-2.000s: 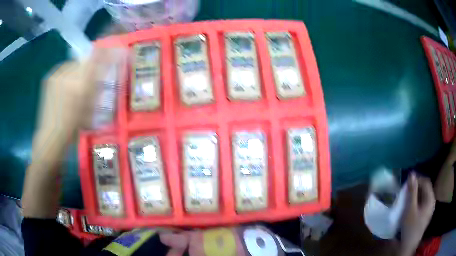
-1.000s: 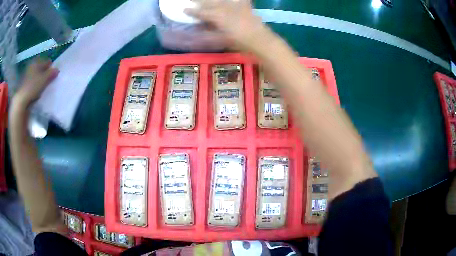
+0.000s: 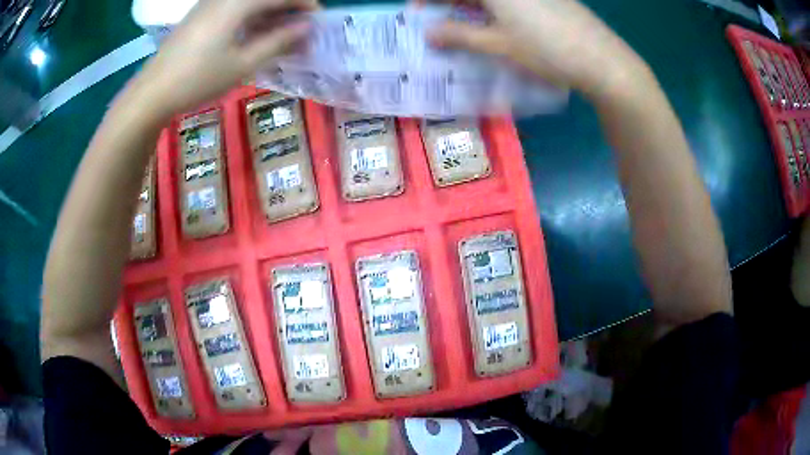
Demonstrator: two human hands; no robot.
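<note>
A white label strip (image 3: 382,58) with rows of black print is stretched between my hands above the tray's far edge, slightly blurred. My left hand (image 3: 271,31) grips its left part and my right hand (image 3: 497,35) grips it further right. Below lies the red-pink foam tray (image 3: 444,213) with two rows of open-backed gold-beige phones (image 3: 306,333). The phones whose lower halves show bear a small white printed label (image 3: 401,357). The strip and my left arm hide parts of the far row.
A dark green bench top (image 3: 586,204) with a white line surrounds the tray. A white object (image 3: 162,11), partly cut off, stands at the far left. Another red tray (image 3: 774,107) with phones lies at the right. Crumpled whitish material (image 3: 573,391) is at the lower right, near a person's dark sleeve.
My hands have come together at the far side with the printed strip between them. My right arm no longer crosses the tray. The tray appears shifted left and tilted in view.
</note>
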